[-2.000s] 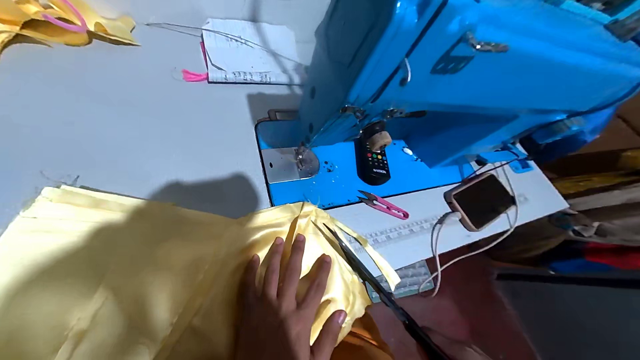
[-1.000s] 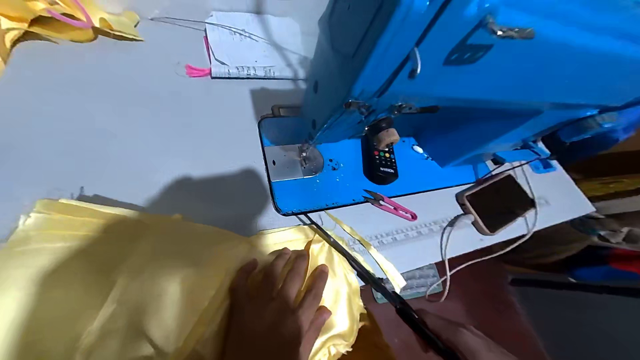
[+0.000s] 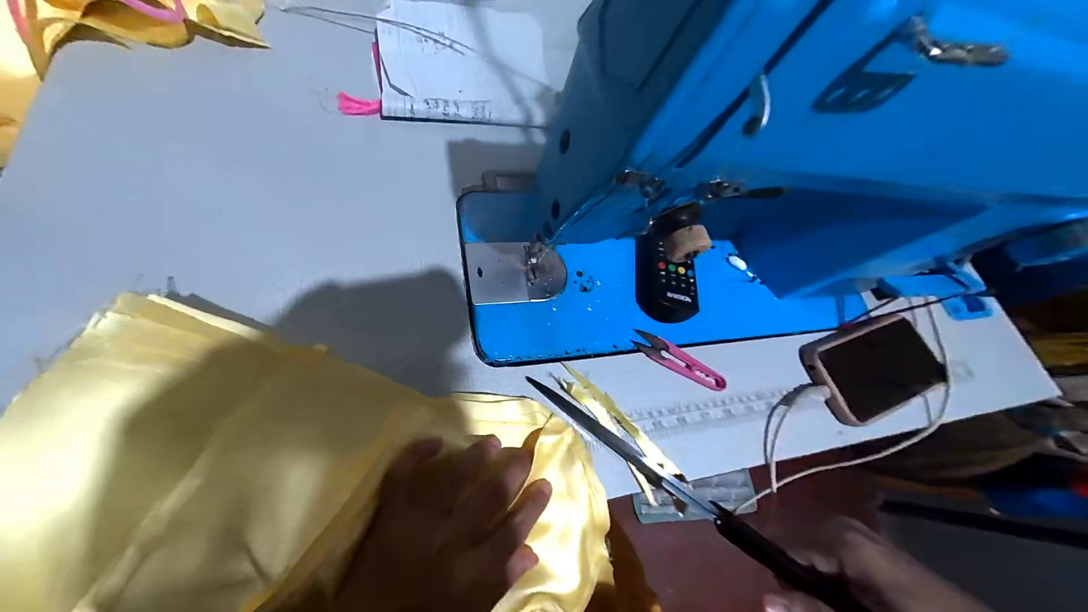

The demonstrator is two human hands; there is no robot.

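Observation:
Folded yellow satin fabric (image 3: 255,450) covers the lower left of the table. My left hand (image 3: 450,518) lies on it with fingers apart, pressing near its right end. My right hand (image 3: 858,569), blurred at the bottom edge, is closed on the black handles of long scissors (image 3: 625,450). The blades look shut and point up and left, just right of the fabric edge. Thin cut strips of yellow fabric (image 3: 625,421) lie under and beside the blades. Above them, pink thread snips (image 3: 680,361) rest against the front edge of the sewing machine's bed.
A blue sewing machine (image 3: 816,153) stands at the right, with a black remote control (image 3: 667,289) on its bed. A phone with a white cable (image 3: 884,370) lies near the table edge. Paper with writing (image 3: 463,68) and more yellow fabric (image 3: 170,25) are at the back.
Trimmed strips now lie loose beside the fabric; the scissors, earlier over its edge, are to the right of it. My left hand stays on the fabric.

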